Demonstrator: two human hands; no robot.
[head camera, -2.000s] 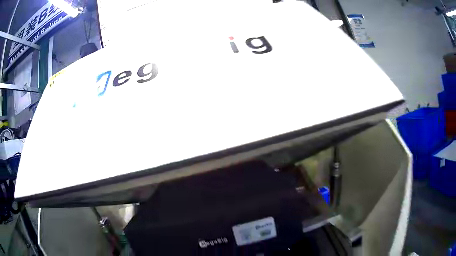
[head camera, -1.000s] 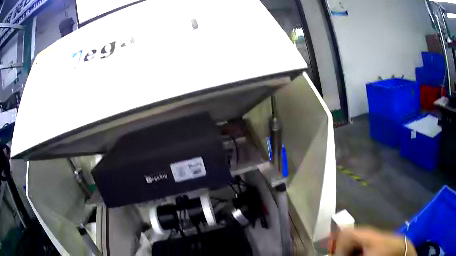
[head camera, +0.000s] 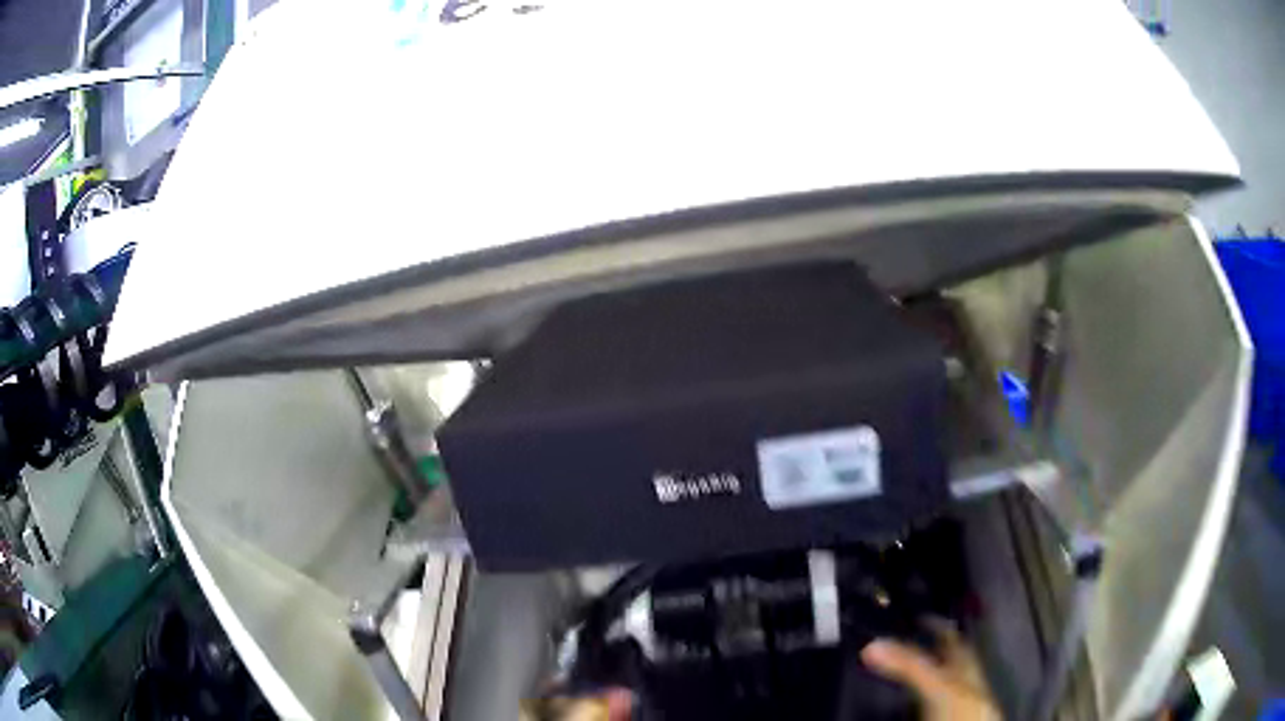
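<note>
The white test chamber's lid (head camera: 677, 127) is raised. Inside hangs a black block (head camera: 606, 479) with a white label. Below it is the black test fixture (head camera: 740, 613) with white rings. A dark curved shape beside the fixture's left may be a headphone band; blur hides its exact form. My left hand (head camera: 581, 704) is at the bottom edge, cut off, left of the fixture. My right hand (head camera: 937, 679) is right of it, fingers pointing inward, partly cut off. Both are blurred beside black material, and I cannot tell if either grips it.
Black headphones (head camera: 64, 345) hang or lie at the far left. More dark items (head camera: 176, 662) lie on the green surface at lower left. The chamber's pale side walls (head camera: 1170, 380) stand on both sides. Blue containers (head camera: 1258, 289) show at the right edge.
The view has swung back to the right over the chamber. My right hand has moved from outside the chamber's right side to the fixture. My left hand has come into view.
</note>
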